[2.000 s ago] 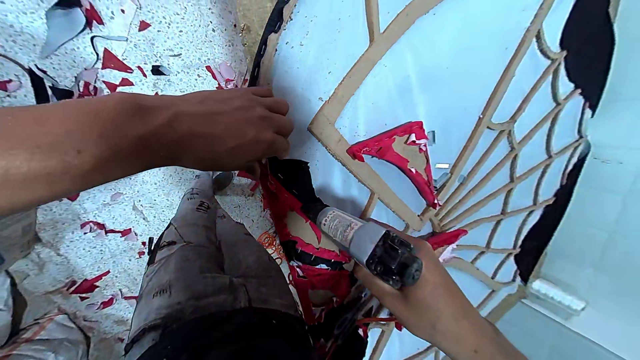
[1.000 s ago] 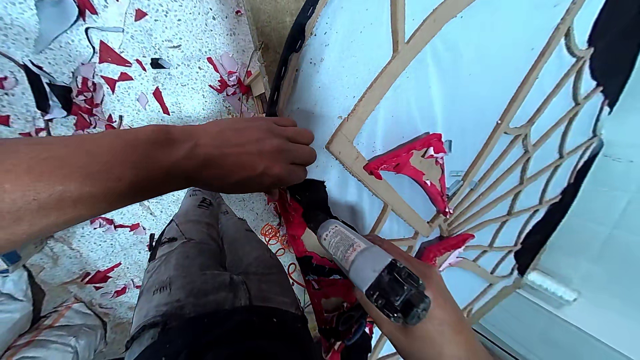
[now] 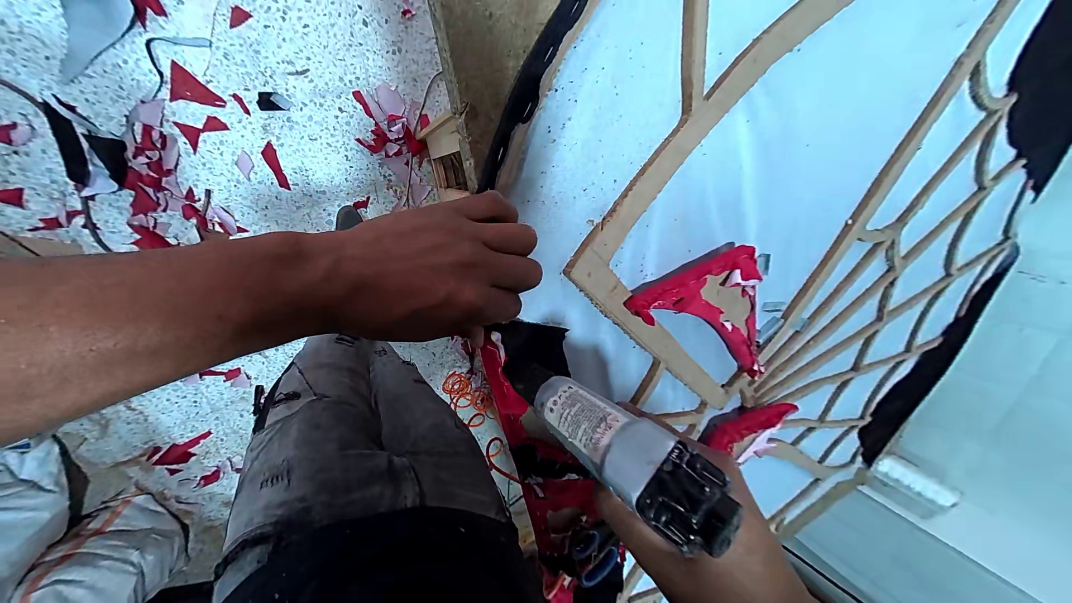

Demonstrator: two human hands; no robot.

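My left hand [image 3: 435, 272] reaches in from the left with curled fingers over the near edge of a wooden panel, where red fabric [image 3: 499, 377] wraps the frame; the pinching fingertips are largely hidden. My right hand [image 3: 712, 511] is around a grey and black staple gun [image 3: 615, 440] that bears a label. Its nose points up and left, beside a black fabric flap [image 3: 540, 345] just below my left hand. To the right, a red-covered triangular piece [image 3: 708, 297] lies on the panel's wooden lattice [image 3: 645, 184]. Another red-wrapped part [image 3: 749, 427] shows beside my right hand.
Red and black fabric scraps [image 3: 155, 184] litter the speckled floor. An orange coiled hose [image 3: 465, 394] lies by my legs. Loose staple strips [image 3: 770, 307] are on the panel, and a translucent strip-like object [image 3: 913, 486] sits at right. Scissors [image 3: 595, 553] lie below the staple gun. White sacks [image 3: 109, 536] are lower left.
The view has shifted. Both hands stay close together at the panel's edge, and the staple gun remains in my right hand with its nose near my left hand.
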